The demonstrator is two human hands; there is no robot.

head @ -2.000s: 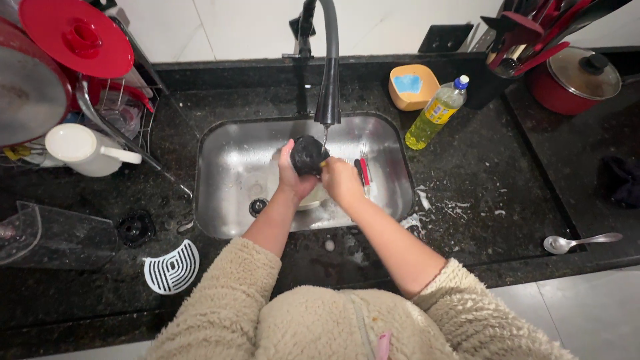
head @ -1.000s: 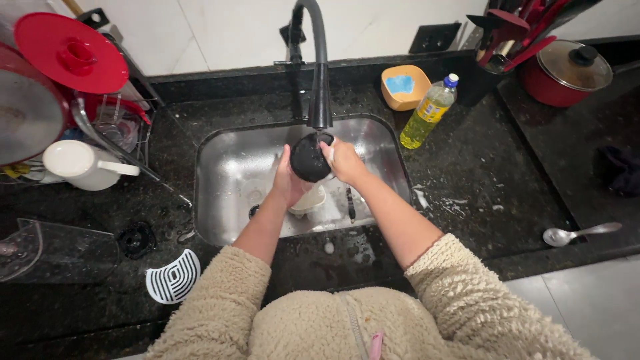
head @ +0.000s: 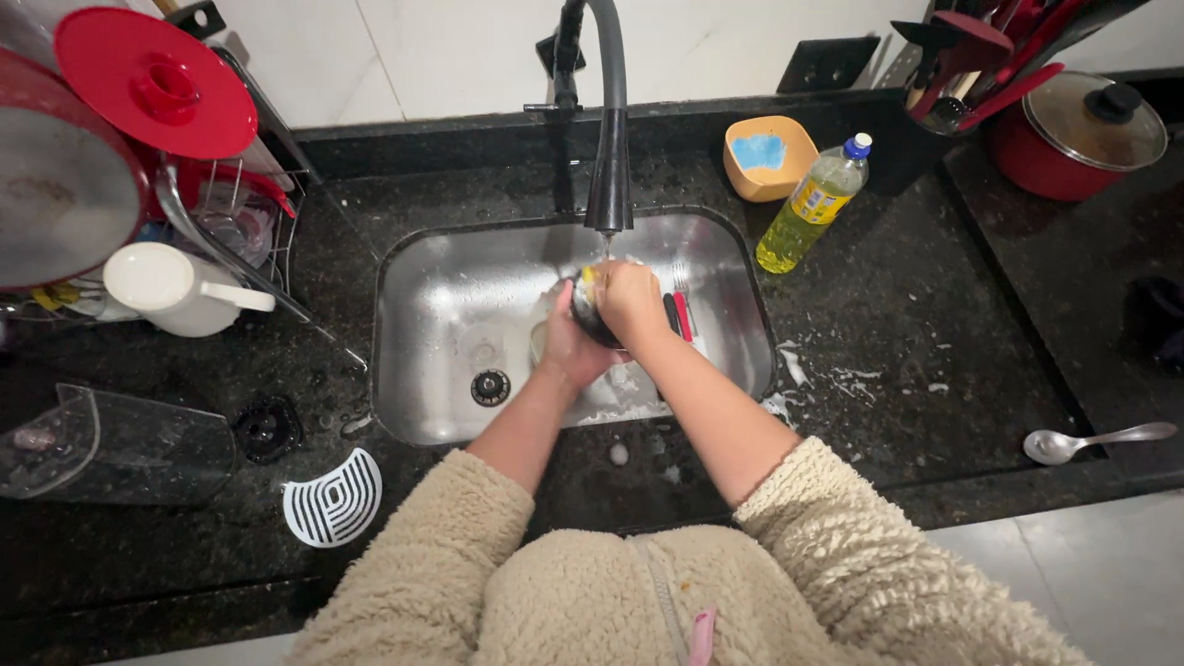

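Over the steel sink [head: 435, 277], my left hand [head: 575, 347] holds a dark rounded piece [head: 592, 319], perhaps a bowl or cup, from below and the left. My right hand [head: 629, 301] presses a partly hidden yellow sponge [head: 588, 276] against its upper side. Thin water runs from the black faucet [head: 610, 176] just above. Behind my hands, a pale dish is mostly covered in the basin. To their right lie a fork [head: 680, 276] and red-handled [head: 683, 316] and black-handled cutlery. The drain strainer [head: 490, 387] shows at the lower left.
Left are a dish rack [head: 294, 208] with a white mug [head: 176, 289], a clear container [head: 120, 444], a black part [head: 266, 428] and a striped white grille [head: 333, 498]. Right stand an orange bowl [head: 772, 162], a bottle of yellow liquid [head: 814, 203], a red pot [head: 1064, 148] and a spoon [head: 1096, 441].
My right hand has moved from the dark piece's right edge onto its upper side. The piece has been tilted, and yellow sponge and foam now show on it.
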